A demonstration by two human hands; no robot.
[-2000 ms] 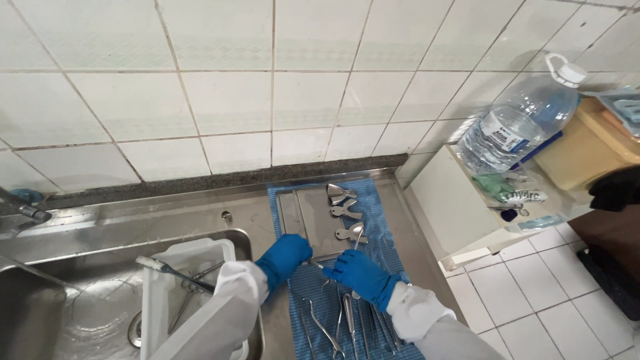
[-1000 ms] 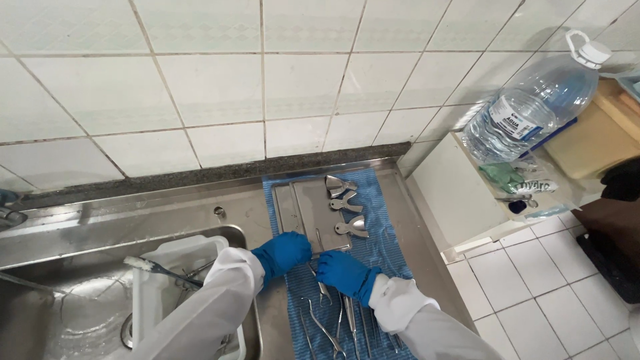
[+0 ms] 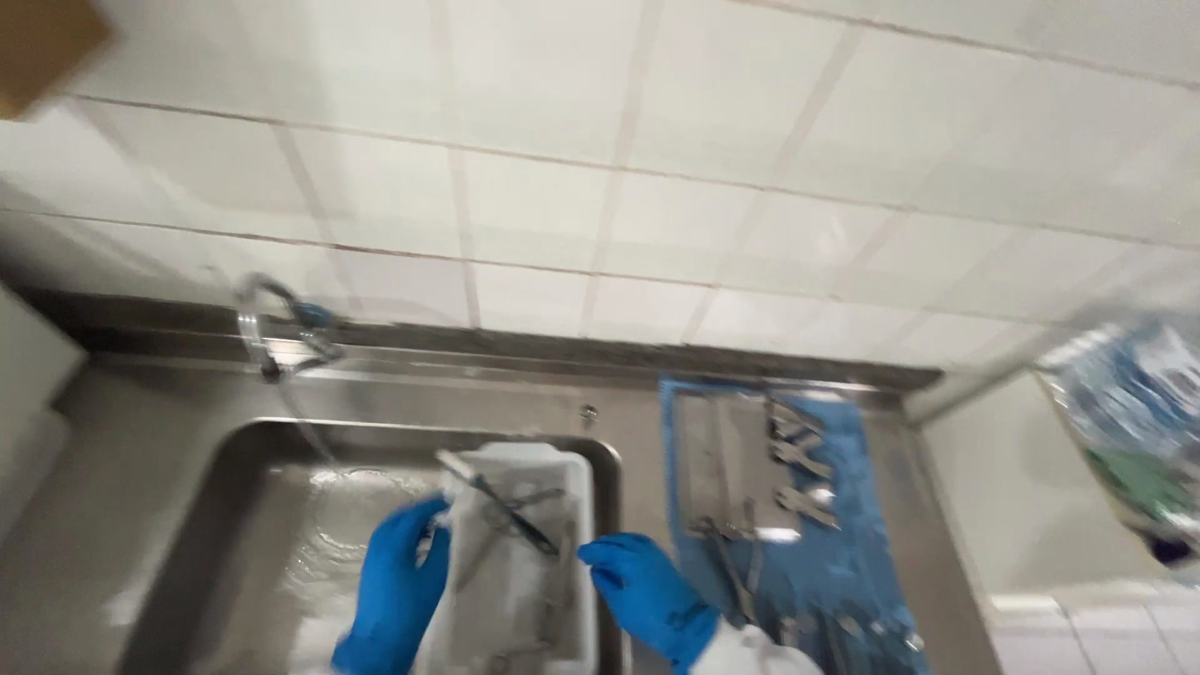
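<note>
Both my hands wear blue gloves. My left hand [image 3: 398, 577] is at the left rim of a white plastic tray [image 3: 586, 525] inside the sink, fingers apart and holding nothing. My right hand [image 3: 647, 591] is by the tray's right rim with nothing seen in it; its fingers are bent and blurred. A brush with a dark handle [image 3: 511, 511] lies slanted across the tray, above several metal instruments. On the right, a blue cloth [image 3: 844, 572] bears a flat metal tray [image 3: 698, 459], metal clamp-like pieces [image 3: 802, 506] and scissor-handled instruments [image 3: 736, 567].
A steel sink basin [image 3: 234, 562] surrounds the white tray, with water on its bottom. A faucet [image 3: 272, 328] with a thin hose is at the back left. At the right, a white cabinet [image 3: 1012, 487] holds a clear plastic bottle [image 3: 1144, 394]. A tiled wall runs behind.
Both hands have left the instruments on the blue cloth and moved left to the white tray in the sink. The view has swung left.
</note>
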